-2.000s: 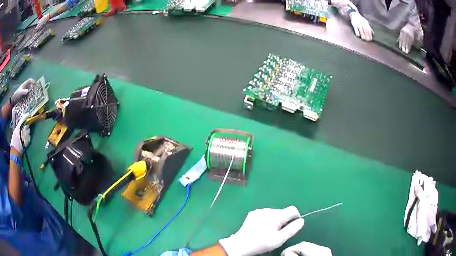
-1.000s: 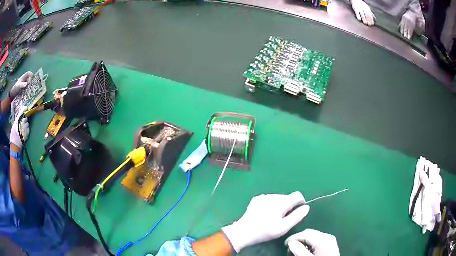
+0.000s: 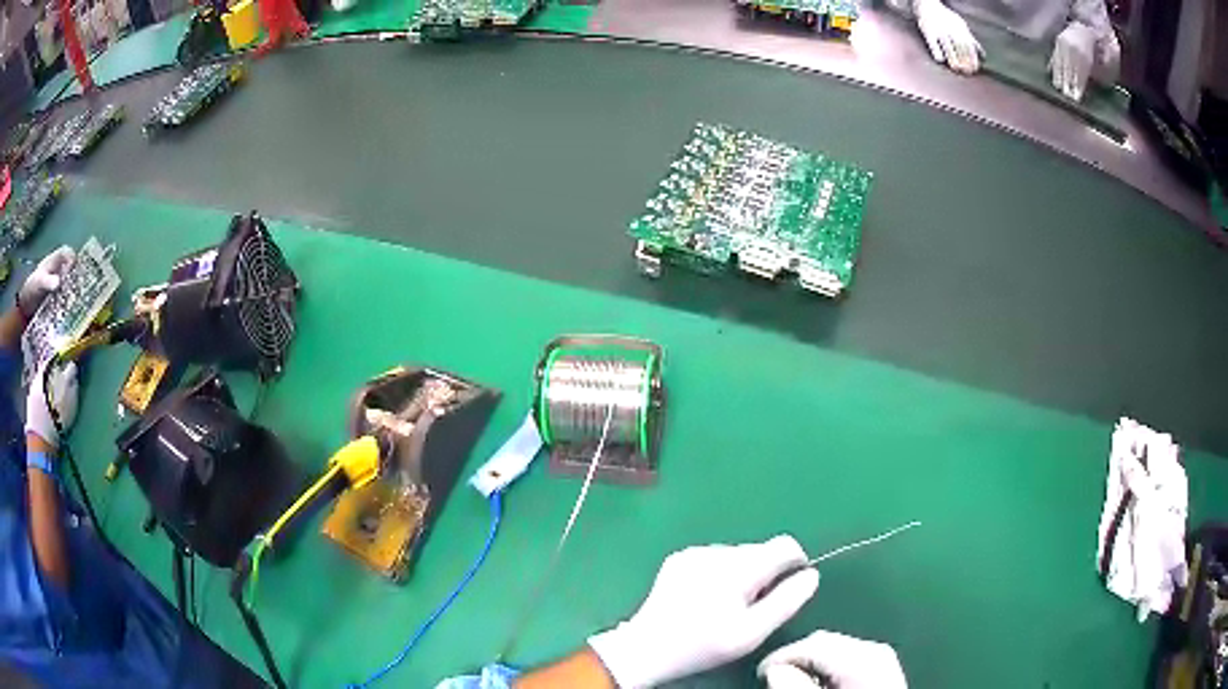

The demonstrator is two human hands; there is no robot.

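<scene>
My left hand (image 3: pixel 721 606), in a white glove, is at the bottom centre, closed on a solder wire (image 3: pixel 865 542). The wire's thin end sticks out to the right past my fingers. A strand also runs from the solder spool (image 3: pixel 597 400) down towards my left wrist. My right hand (image 3: pixel 838 662), also gloved, is beside it at the bottom edge, partly cut off, with fingers curled; whether it holds anything is hidden. The soldering iron (image 3: pixel 353 462) rests in its stand (image 3: pixel 451 424) at left of the spool, above a yellow-brown sponge (image 3: pixel 377 525).
A green circuit board (image 3: pixel 761 209) sits on the dark green belt (image 3: pixel 471 162). A blue cord with a light-blue clip (image 3: pixel 506 458) lies by the spool. Two black fan housings (image 3: pixel 202 464) stand at left near a worker's gloved hands. A white cloth pile (image 3: pixel 1142 518) lies at right.
The camera view has shifted slightly. Both hands keep nearly the same pose, with the wire still in my left hand.
</scene>
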